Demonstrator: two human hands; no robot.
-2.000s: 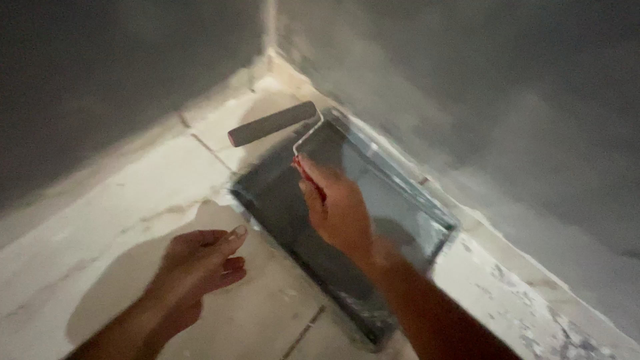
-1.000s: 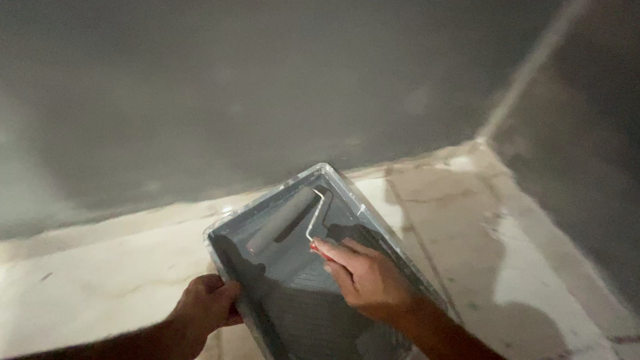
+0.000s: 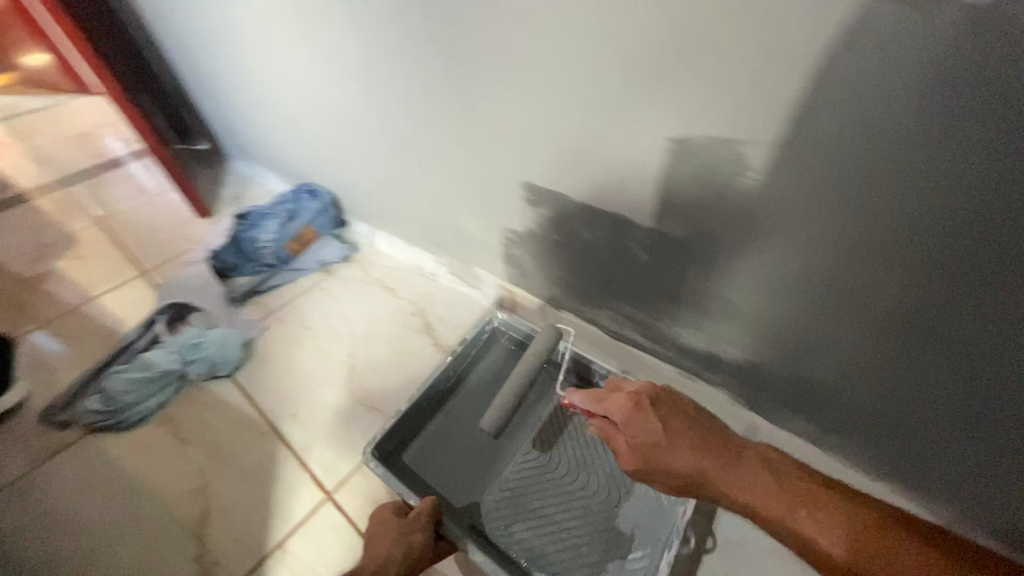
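Note:
My right hand (image 3: 652, 432) is closed around the red handle of a paint roller (image 3: 522, 380). The grey roller sleeve lies over the well of a black paint tray (image 3: 424, 394), which holds grey paint; whether it touches the paint I cannot tell. The ribbed slope of the tray is coated in grey. My left hand (image 3: 404, 532) grips the tray's rim at the near left, thumb on top. Beside the tray rises a wall (image 3: 896, 320), dark grey at the right and pale at the left, with ragged paint edges between.
Blue denim cloth (image 3: 280, 236) lies crumpled by the foot of the wall. Nearer on the tiled floor (image 3: 320, 400) is a pale green cloth (image 3: 164, 372) with a dark edge. A red door frame (image 3: 144, 120) stands at the upper left, and a dark object (image 3: 8, 372) shows at the left edge.
Two seconds ago my left hand was off the tray and the roller was above its far edge; my left hand now holds the rim. The view has swung to the partly painted wall.

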